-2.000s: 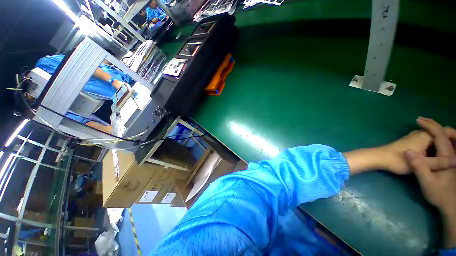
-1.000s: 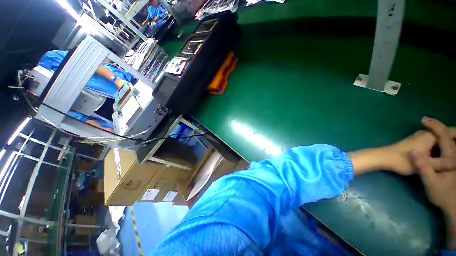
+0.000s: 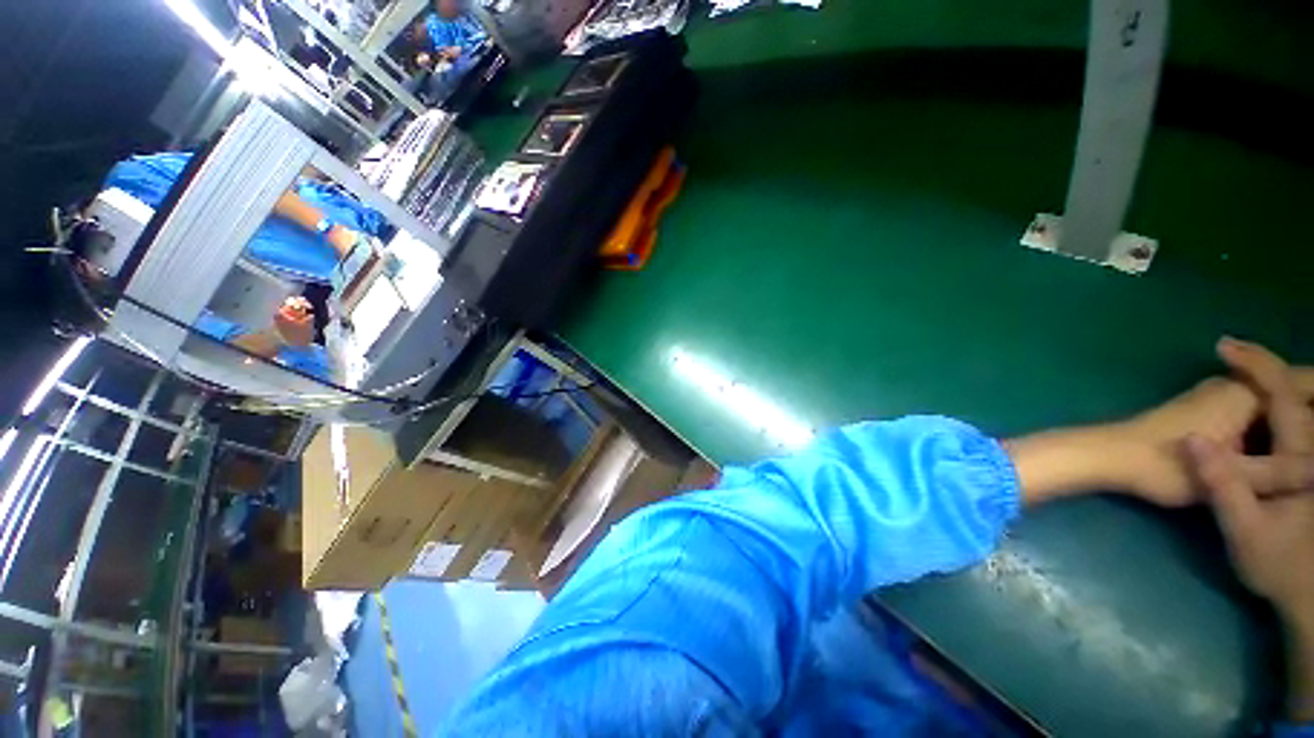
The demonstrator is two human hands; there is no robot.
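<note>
My left hand (image 3: 1193,437) rests near the right edge of the picture, over the green bench (image 3: 865,303), with its blue-sleeved arm reaching in from the lower middle. My right hand (image 3: 1271,522) touches and overlaps it, cut off by the right edge. The right hand's visible fingers are apart. The hands cross, so the left fingers are partly hidden. No object shows in either hand.
A metal post (image 3: 1110,144) with a bolted foot stands on the bench. A black rack (image 3: 577,209) with phone-sized pieces and an orange holder (image 3: 643,216) are at the far left. Cartons (image 3: 382,512) are below the bench. A person in blue (image 3: 296,238) works beyond the rack.
My hands stay in the same clasped pose, with only a slight shift of view. The other person's lower hand has come up into view beside the machine.
</note>
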